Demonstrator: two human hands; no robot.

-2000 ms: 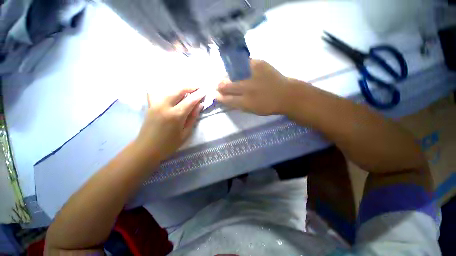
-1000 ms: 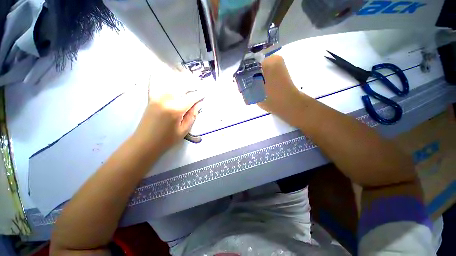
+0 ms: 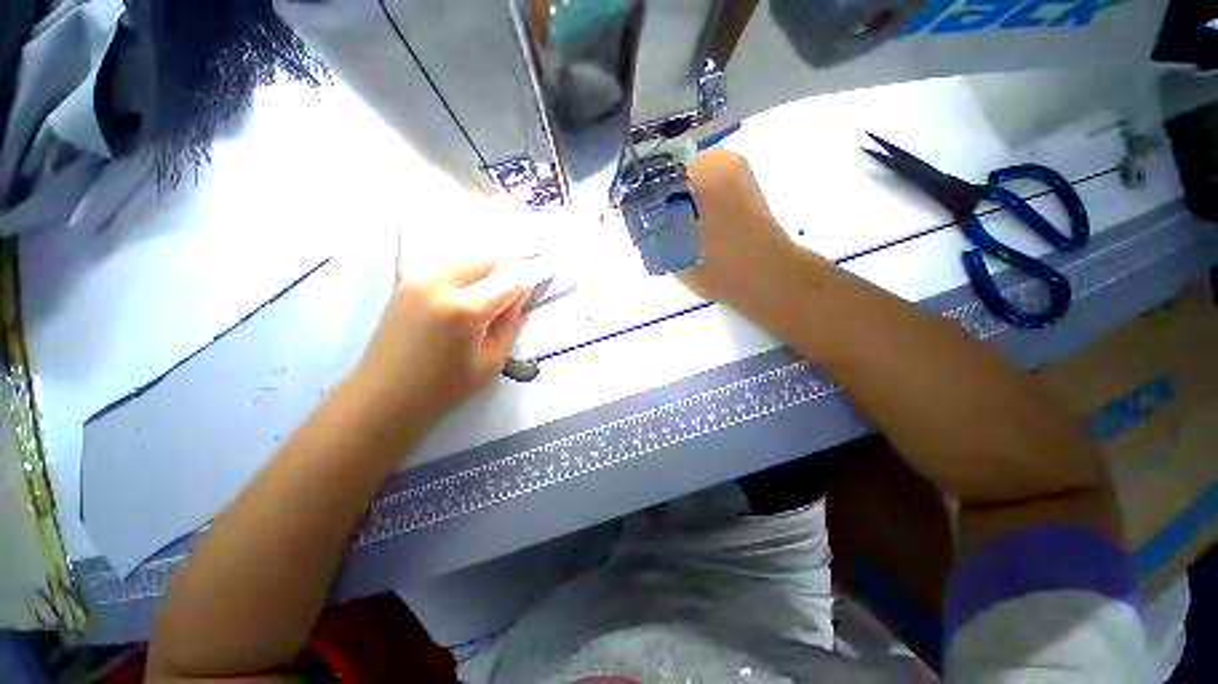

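The white sewing machine (image 3: 855, 60) with JACK lettering stands across the top. Its metal presser foot area (image 3: 534, 181) is under a bright lamp glare. My left hand (image 3: 448, 321) lies on the table left of and below the needle, fingers bent towards the glare; a piece of pale fabric seems to be at its fingertips, washed out. My right hand (image 3: 728, 221) is partly behind the grey-blue guide or lamp attachment (image 3: 664, 230); its fingers are hidden, so I cannot tell what it holds. Stacked light-grey panels (image 3: 221, 408) with dark edges lie beside my left forearm.
Scissors with blue handles (image 3: 995, 221) lie right of my right hand. Crumpled grey cloth (image 3: 54, 107) and a dark tassel (image 3: 221, 74) are at upper left. A printed scale (image 3: 601, 448) runs along the table's front edge. A cardboard box (image 3: 1149, 401) is below right.
My right hand has moved from beside my left hand to behind the attachment, further from the table edge. My left hand has stayed nearly in place. The view has shifted, showing more machine.
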